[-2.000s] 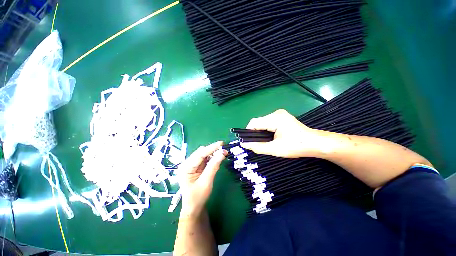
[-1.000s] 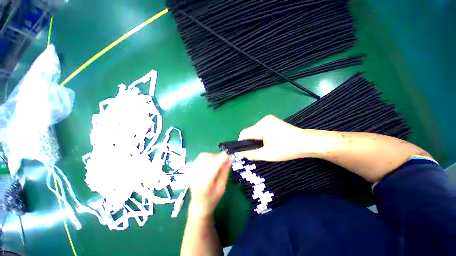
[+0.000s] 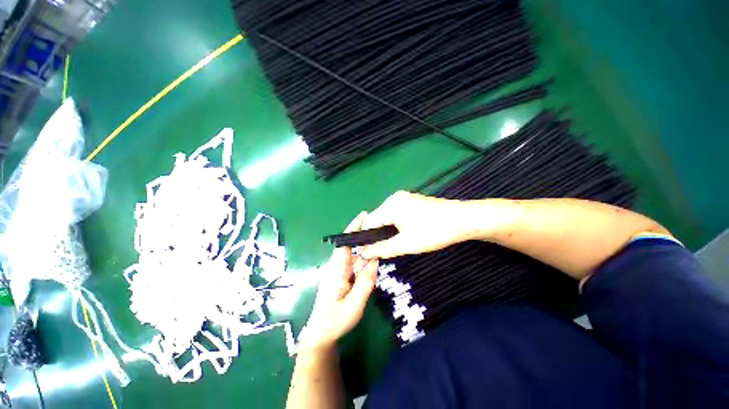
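My right hand (image 3: 420,225) is closed around a bunch of black cables (image 3: 364,237), whose ends stick out to the left. My left hand (image 3: 340,299) touches the right fingers just below the bunch; its fingertips are close together near the top of a stepped row of white markers (image 3: 406,307). What lies between its fingertips is too small to tell. The marked cable pile (image 3: 487,275) lies under my right forearm. A tangled white marker strip (image 3: 188,248) lies in a heap left of my hands, one end reaching close to my left wrist.
A larger black cable stack (image 3: 392,64) lies at the far side, with a stray cable (image 3: 368,93) slanting across it. A crumpled clear plastic bag (image 3: 52,200) and a small dark bundle (image 3: 25,342) are at the left. Yellow lines (image 3: 164,97) mark the green bench top.
The view has shifted, with the far stack now further left. My hands have come together, and the right hand with its bunch now sits over the left fingertips.
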